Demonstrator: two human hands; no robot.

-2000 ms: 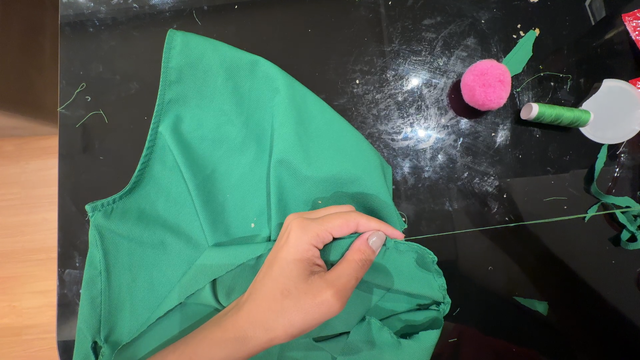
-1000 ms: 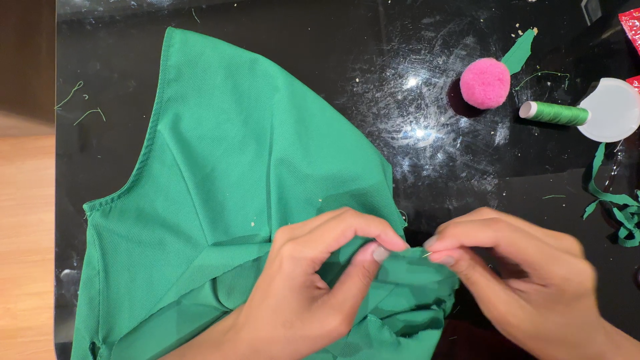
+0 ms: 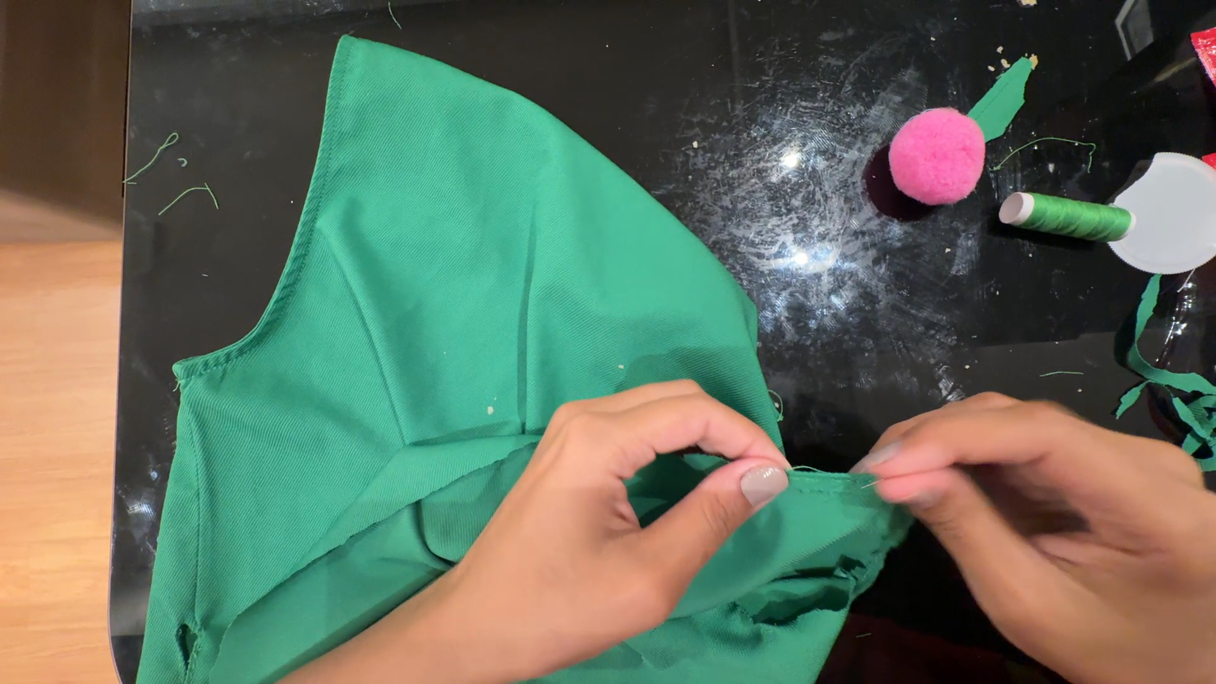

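A piece of green fabric with stitched edges lies spread over a glossy black table. My left hand pinches a folded edge of it between thumb and index finger. A short way to the right, my right hand grips the same edge at its fingertips, where a thin needle partly shows. Green thread loops along the edge between the two hands. Part of the fabric hangs in loose folds below them, with a ragged opening near the right side.
A pink pompom sits at the upper right beside a green fabric scrap. Near it lie a spool of green thread and a white round disc. Green strips are at the right edge, and thread bits at the left.
My right hand, out of view two seconds ago while a thread stretched to the right, came to the fabric edge. Since one second ago, the fingertips of the two hands have moved farther apart.
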